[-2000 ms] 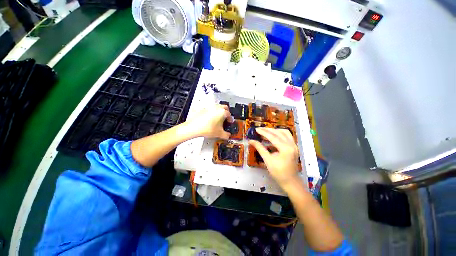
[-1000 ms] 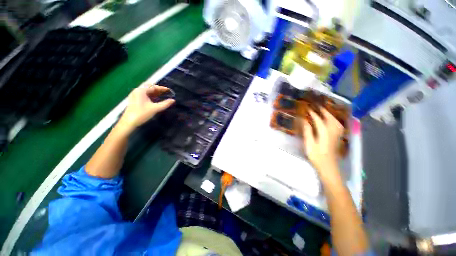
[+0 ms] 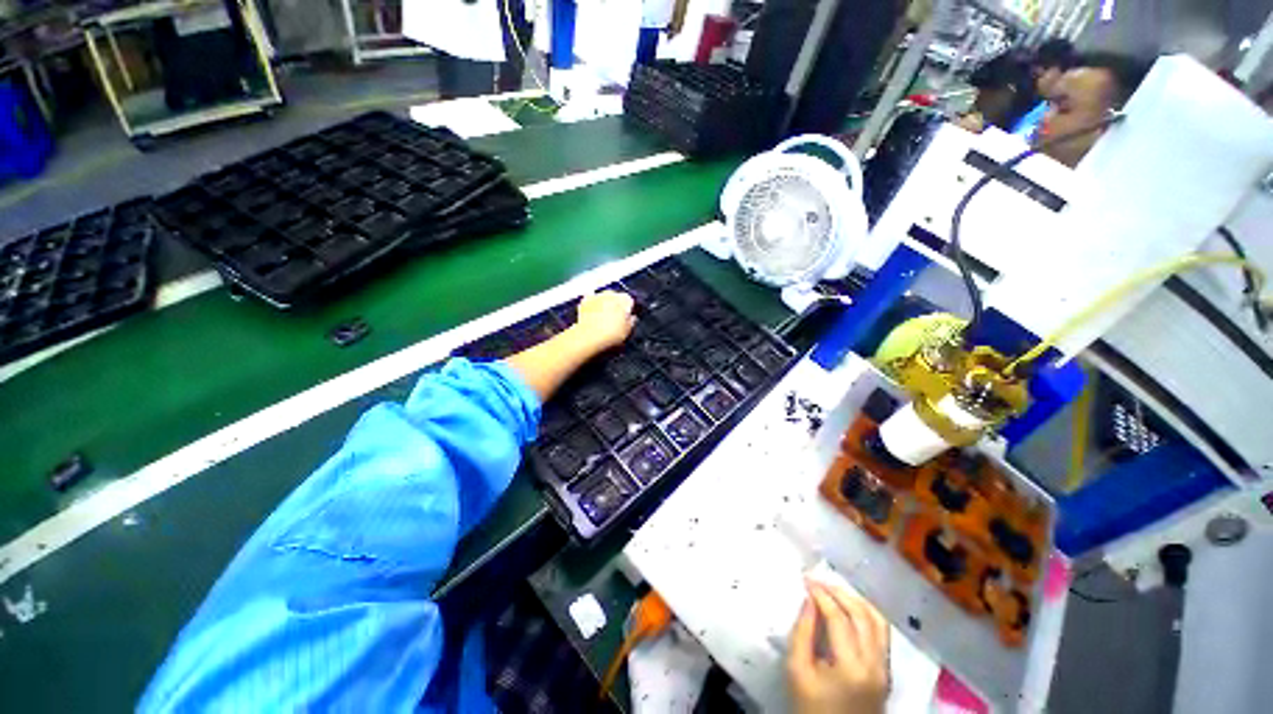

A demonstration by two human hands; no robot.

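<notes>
My left hand (image 3: 606, 321) is over the far left part of the black blister tray (image 3: 600, 491); its fingers point down into the pockets, and whether it holds a part is hidden. My right hand (image 3: 838, 650) rests on the white machine bed (image 3: 726, 558), in front of the jigs, fingers bent; a small dark patch shows between them, too unclear to name. Orange jigs (image 3: 933, 547) with dark centres stand on the grey fixture plate (image 3: 1040, 614). The brass machine head (image 3: 963, 384) with its white nozzle (image 3: 914, 433) is over the back jigs.
A white fan (image 3: 793, 216) stands behind the tray. Stacked black trays (image 3: 349, 188) lie on the green surface (image 3: 433, 293), with two small dark parts (image 3: 349, 332) nearby. Dark specks (image 3: 804, 407) lie left of the jigs. An orange connector (image 3: 651, 614) is below the bed edge. People (image 3: 1089, 105) are behind the machine.
My left hand has moved from the jigs to the far part of the tray. My right hand has left the jigs for the bed's front. The view has swung left and up; the head is over the jigs.
</notes>
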